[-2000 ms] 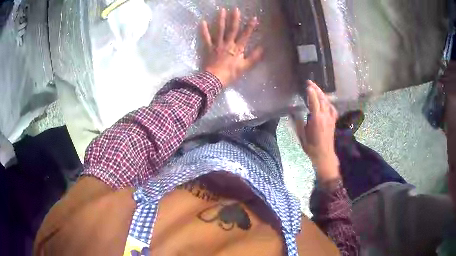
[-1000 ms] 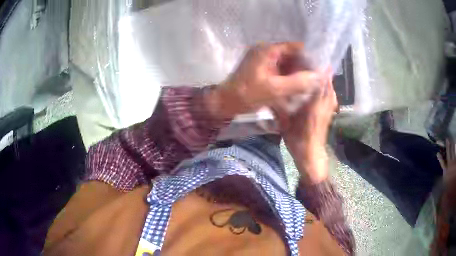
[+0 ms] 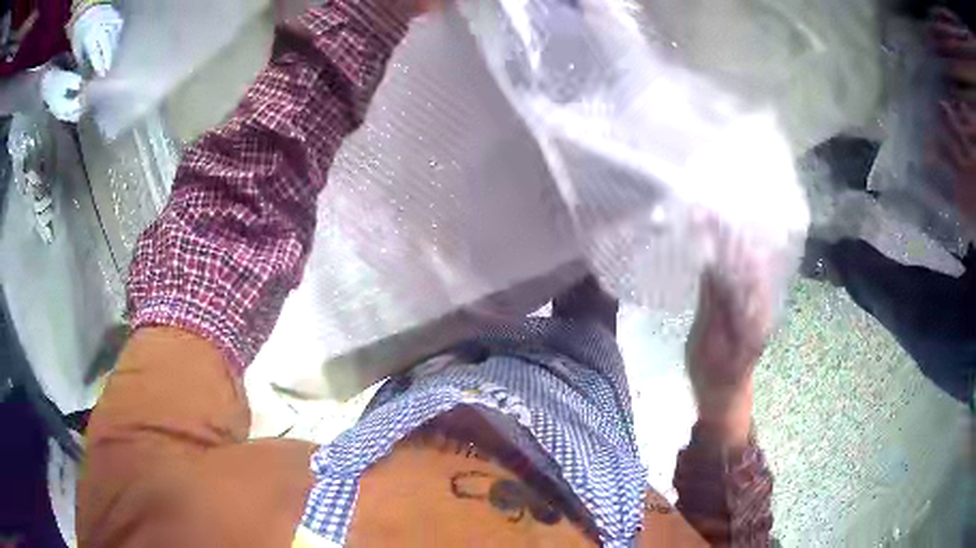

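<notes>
A whitish translucent wrap sheet (image 3: 642,139), probably bubble wrap, is lifted and folded in front of me, with bright glare on its right side. My right hand (image 3: 733,305) holds its right part; the fingers are blurred and covered by the wrap. My left arm reaches to the top edge. Only a sliver of my left hand (image 3: 426,4) shows there, so its fingers are cut off. A flat, finely dotted clear sheet (image 3: 428,171) lies under and left of the lifted wrap. No black part shows in front of me.
Another person's white-gloved hands (image 3: 96,37) are at clear film at the upper left. Long film-covered parts (image 3: 102,193) lie on the left. Another person's dark-clothed leg (image 3: 899,300) is at the right, above speckled floor (image 3: 845,407). A grey-beige cover (image 3: 792,48) shows at the upper right.
My hands have parted: the left went far forward to the top edge, the right moved right and nearer me. The wrap is now spread between them. The black part is no longer visible.
</notes>
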